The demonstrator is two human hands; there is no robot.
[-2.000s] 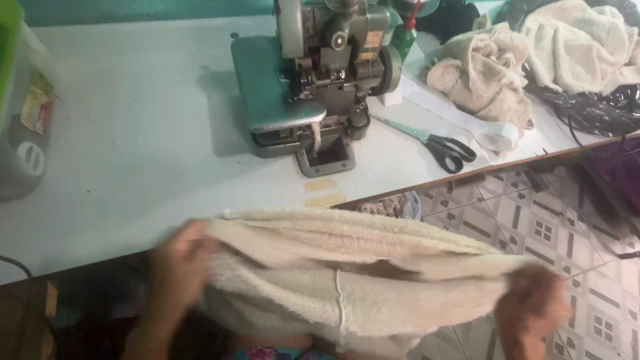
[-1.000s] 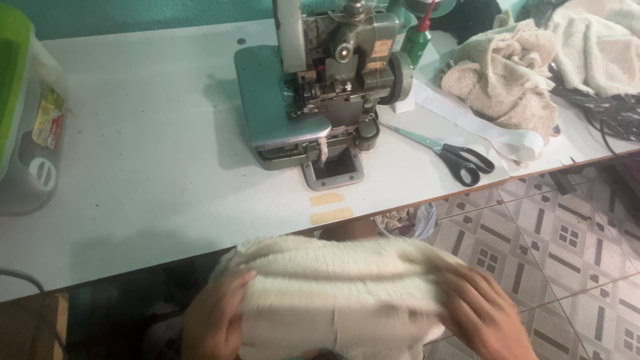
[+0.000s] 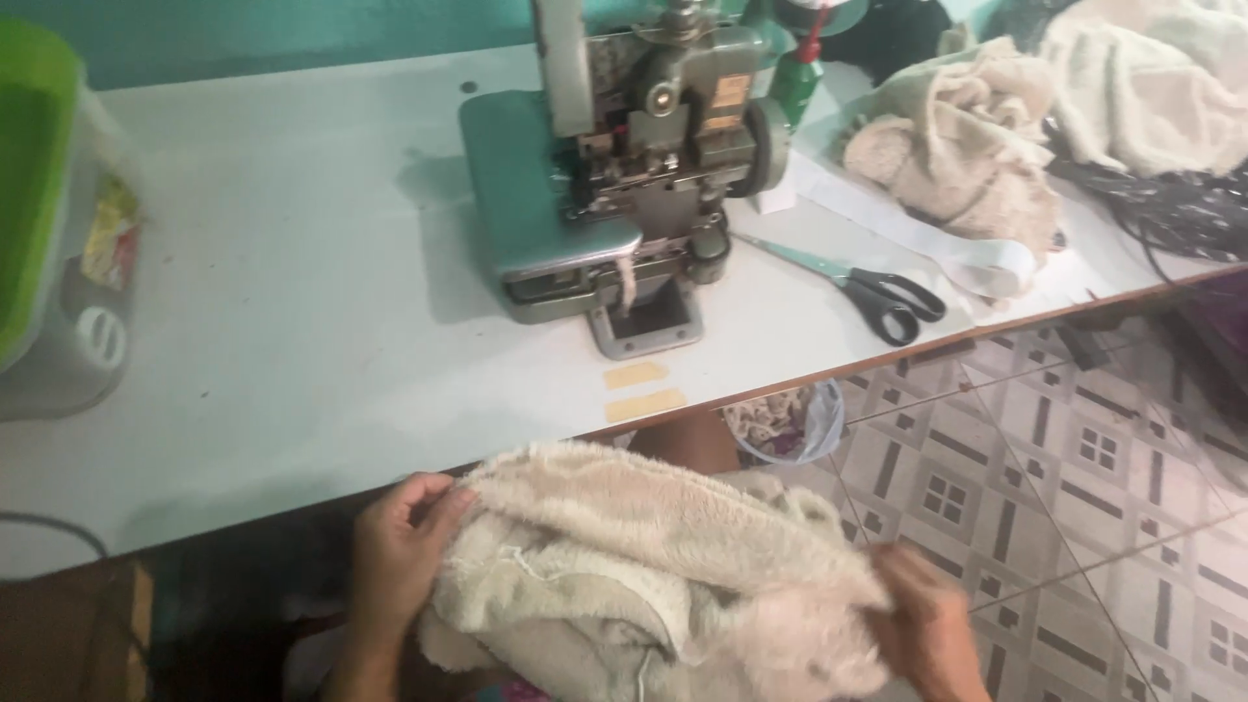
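A cream plush fabric piece with visible seams lies bunched over my lap, just in front of the table edge. My left hand pinches its upper left corner between thumb and fingers. On the other side, my right hand grips the fabric's right edge, slightly blurred. Beyond the fabric, an overlock sewing machine stands on the white table, with a bit of thread chain or fabric hanging at its front. Black-handled scissors lie to the machine's right, beside a white elastic band.
A clear plastic tub with a green rim stands at the left. Cream fabric heaps and black plastic lie at the back right, near a green bottle. Below the table edge is a lined bin holding scraps.
The fabric was stretched wide between both hands, then folded closer together; now it is bunched and turned, its left corner raised near the table edge. My right hand has moved outward since one second ago.
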